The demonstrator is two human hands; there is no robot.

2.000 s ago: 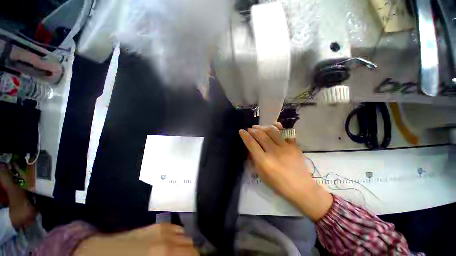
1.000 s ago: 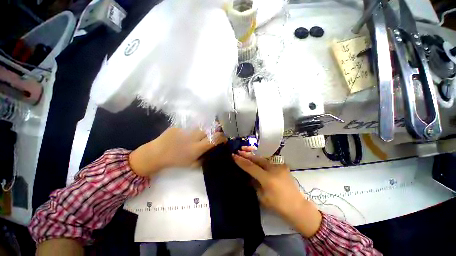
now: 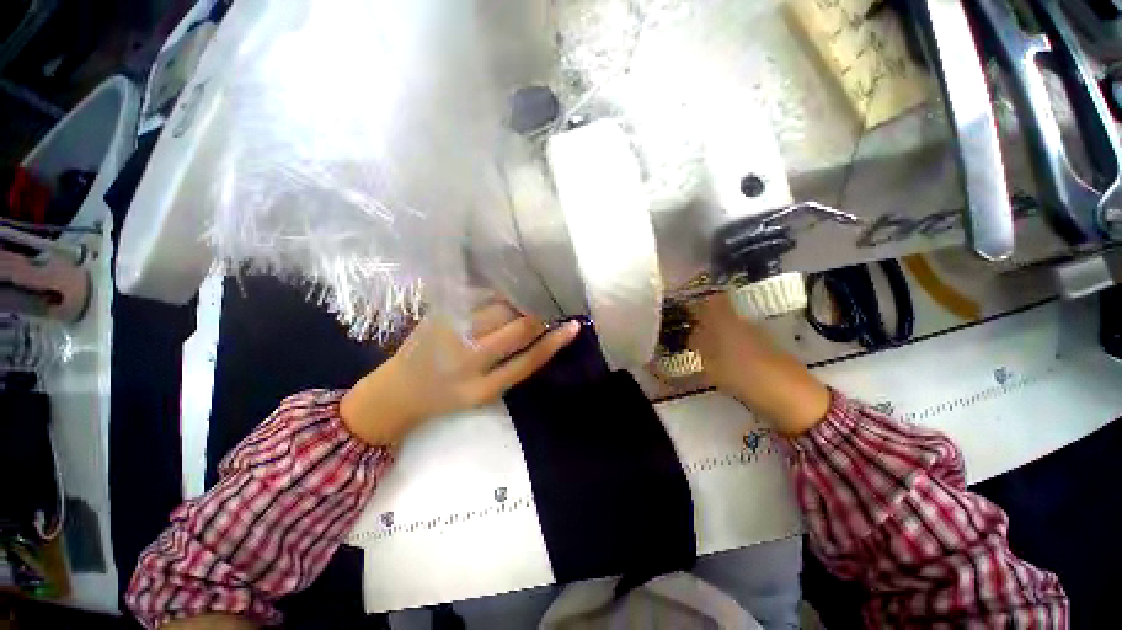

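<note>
A black cloth panel lies across the sewing machine bed, from the needle area over the front edge. My left hand rests at the panel's upper left edge, fingers pointing to the needle area; whether it grips the cloth is unclear. My right hand is behind and right of the needle area, partly hidden by the machine head parts, its fingers not clearly visible. The pale curved guard hides the needle and presser foot. White frayed fringe covers the view above my left hand.
Black scissors lie behind the bed. The ruler strip runs along the bed's front edge. Long silver metal tools and a handwritten note are on the machine top. More black cloth lies at left. A white tub stands far left.
My right hand has moved from the cloth's right edge up and right, behind the guard. My left hand stays near the needle area, its fingers now more extended. The view has shifted.
</note>
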